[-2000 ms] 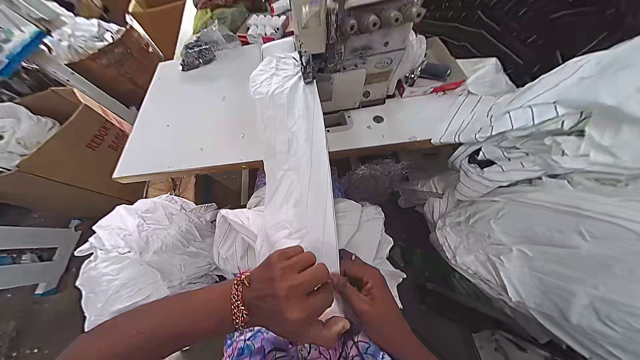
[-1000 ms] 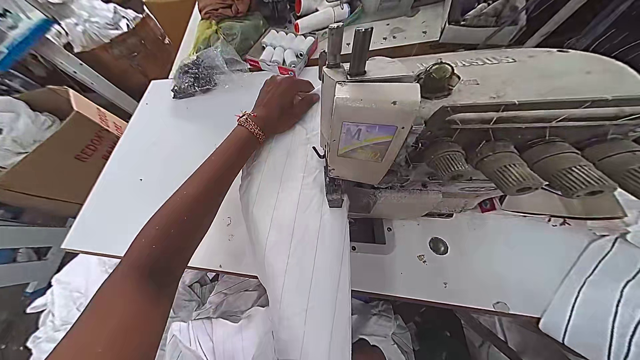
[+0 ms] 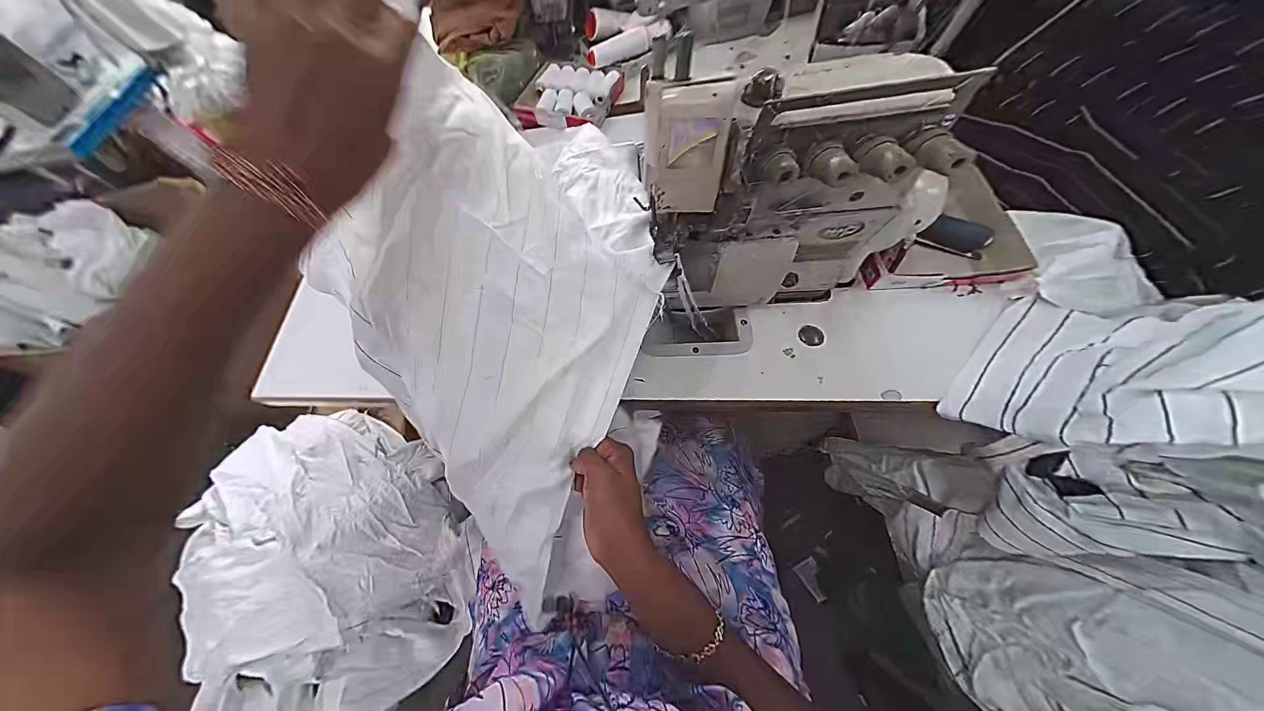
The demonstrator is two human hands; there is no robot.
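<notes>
A white striped cloth [image 3: 494, 316] spreads across the left of the work table [image 3: 869, 346] and hangs over its front edge. My left hand [image 3: 321, 89], blurred, is raised at the upper left with white cloth at its fingertips; its grip is not clear. Low in the middle, my right hand [image 3: 607, 494] pinches the hanging cloth at its right edge. The cloth's right side lies against the needle area of the overlock sewing machine [image 3: 790, 197], where short threads dangle.
White cloth heaps [image 3: 326, 553] lie at lower left. Black-striped white fabric [image 3: 1116, 375] drapes over the table's right end. Behind the cloth stands a box of white thread spools [image 3: 573, 94]. A dark blue spool [image 3: 953, 237] lies right of the machine.
My left hand has moved from the tabletop beside the machine to the upper left, and the cloth is now spread wider. My right hand shows plainly now on the cloth. The view has shifted strongly.
</notes>
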